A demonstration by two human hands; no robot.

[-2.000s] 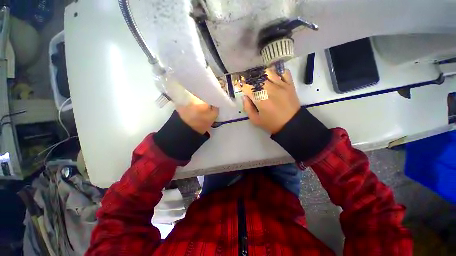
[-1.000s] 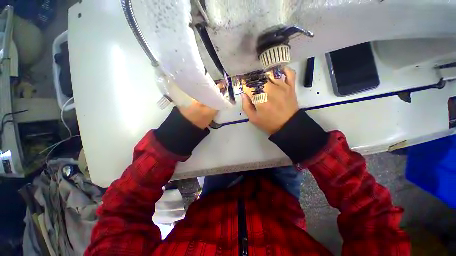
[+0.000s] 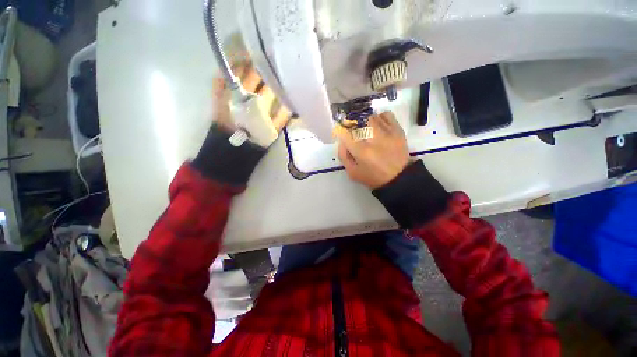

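Observation:
The white industrial sewing machine (image 3: 454,31) spans the top of the view. Its cream ribbed tension knob (image 3: 388,74) sits above the needle area, with a dark lever beside it. A small lower ribbed knob (image 3: 362,133) is against my right hand. My right hand (image 3: 377,152) lies at the presser foot area (image 3: 357,110), fingertips hidden behind the machine parts. My left hand (image 3: 246,87) is left of the machine head, blurred and partly covered by the pale lamp head (image 3: 253,120). No cloth can be made out at either hand.
A mobile phone (image 3: 479,100) and a thin black tool (image 3: 423,103) lie on the machine bed. The silver lamp tube (image 3: 215,36) bends down at left. Grey-beige cloth (image 3: 77,296) is heaped at lower left. A blue bin (image 3: 597,240) stands at right.
My left hand has moved up and left, away from the needle area to beside the lamp. My right hand stays near the needle. The view has shifted slightly.

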